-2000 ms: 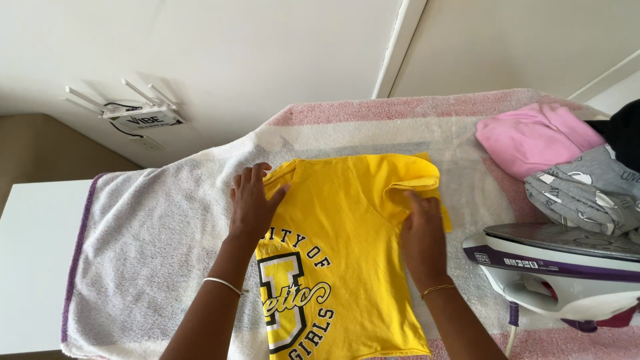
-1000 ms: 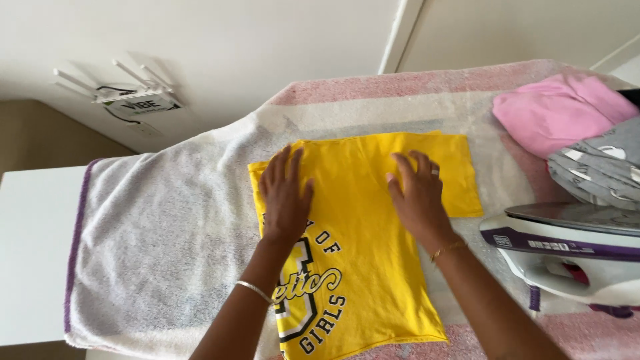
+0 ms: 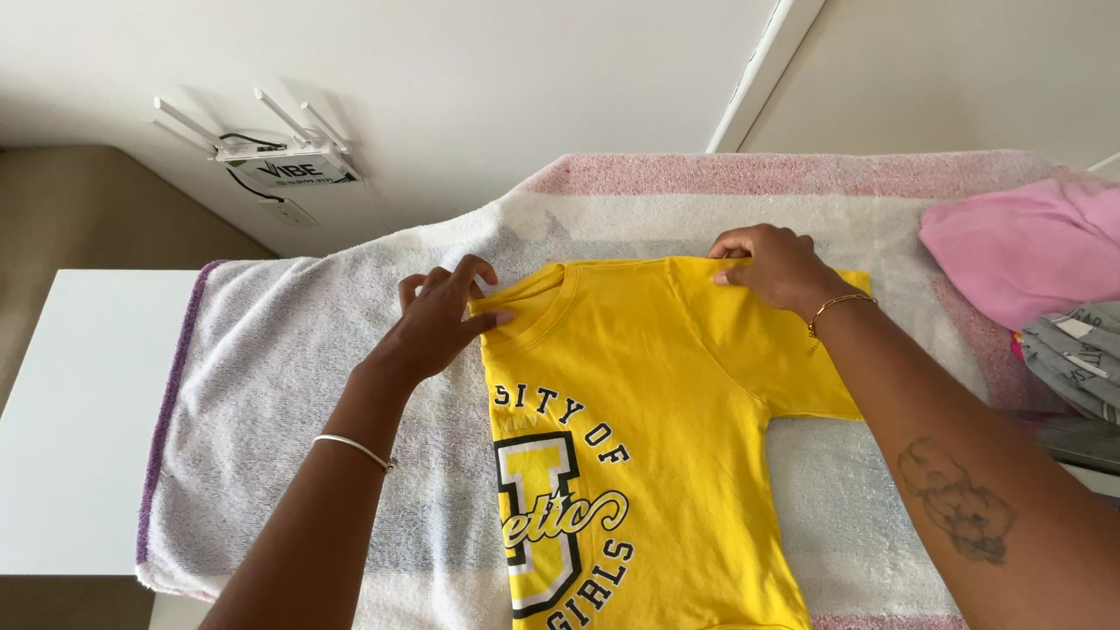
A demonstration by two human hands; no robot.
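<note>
A yellow T-shirt (image 3: 665,367) with a printed front lies folded lengthwise on a striped towel (image 3: 289,420), its collar away from me and its short sleeve out to the right. My left hand (image 3: 446,311) pinches the folded edge at the collar between thumb and fingers. At the shoulder seam, my right hand (image 3: 761,262) grips the top edge of the sleeve, thumb on the cloth and fingertips curled behind it. The lower hem runs to the bottom of the view.
Pink folded cloth (image 3: 1015,245) and a grey printed garment (image 3: 1076,359) lie at the right. Below them, the clothes iron (image 3: 1076,437) shows only in part. A white surface (image 3: 96,420) is at the left; a router (image 3: 284,162) hangs on the wall.
The sleeve was folded back over the shirt two seconds ago and now extends to the right. Both hands, resting flatter on the shirt one second ago, now grip its top edge.
</note>
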